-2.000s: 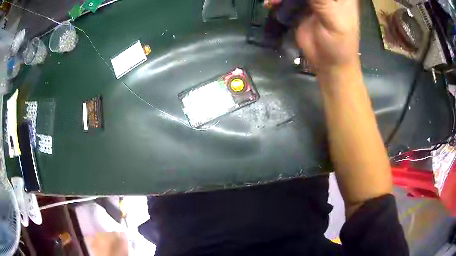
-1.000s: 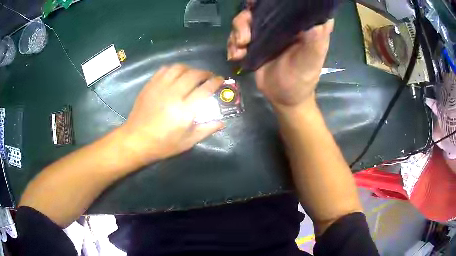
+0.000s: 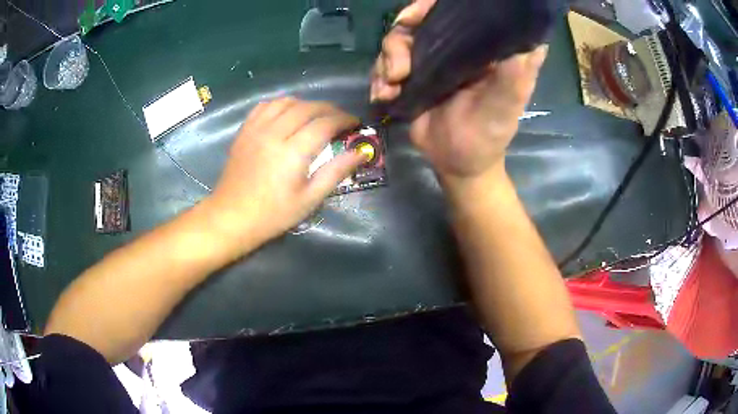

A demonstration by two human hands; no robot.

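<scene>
A small phone housing with a white area, a red and dark end and a yellow round spot lies on the dark green mat. My left hand lies over its left part, with the thumb at the yellow spot, and holds it on the mat. My right hand is wrapped around a thick black electric screwdriver. The tool slants down to the left, and its lower end is at the upper edge of the housing. The contact of its tip is too small to tell.
A white LCD screen and a dark battery lie left. Clear cups stand top left. A transparent piece lies top centre. A beige box with a brown reel and a black cord are right.
My left hand has come in from out of view and onto the housing. My right hand has brought the black screwdriver down and left to it. In the last second, my left thumb moved up to the yellow spot.
</scene>
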